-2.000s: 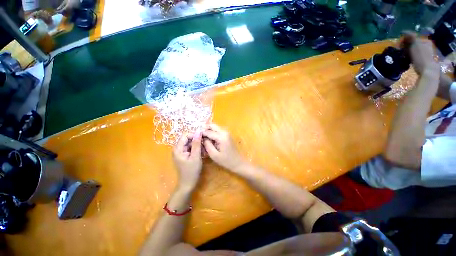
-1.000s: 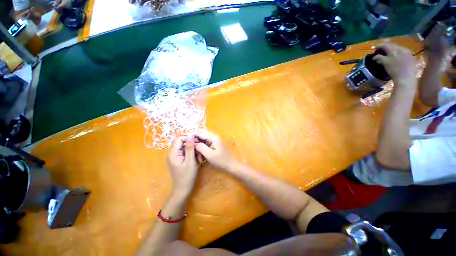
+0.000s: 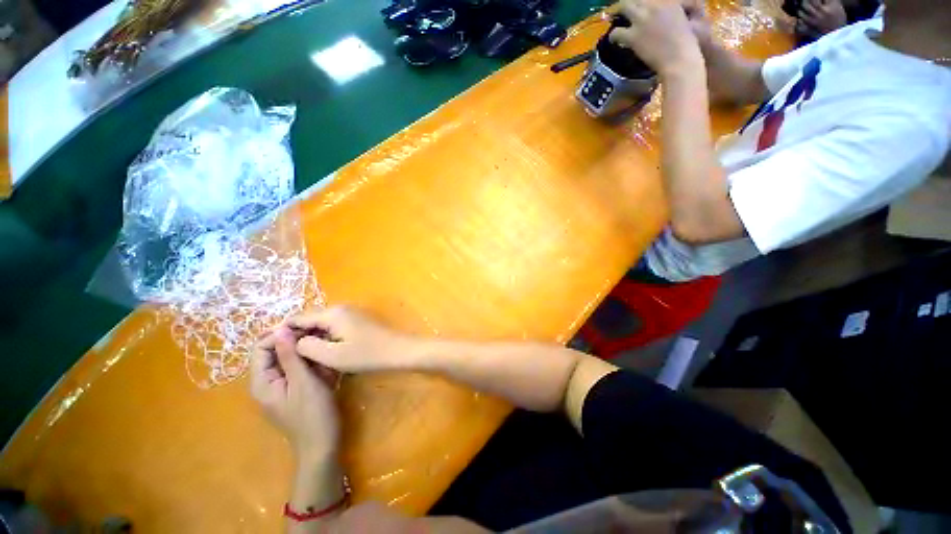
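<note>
A loose tangle of thin white leads [image 3: 235,302] lies on the orange bench top, spilling from the mouth of a clear, crinkled plastic bag [image 3: 209,172]. My left hand [image 3: 295,391], with a red cord at the wrist, is at the near edge of the tangle. My right hand [image 3: 349,339] comes in from the right. The thumbs and fingertips of both hands are pinched close together. Anything between them is too small and hidden to make out.
The orange bench top [image 3: 459,219] borders a green belt [image 3: 344,104] with a heap of black parts [image 3: 469,29]. At the right, a person in a white shirt [image 3: 834,136] has hands on a grey-and-black camera unit [image 3: 615,78]. A red stool [image 3: 652,313] is below the bench edge.
The view has swung to the right, so the bag, tangle and hands sit further left and the neighbour shows more. My hands stay together beside the tangle. The unit at the left has mostly left view.
</note>
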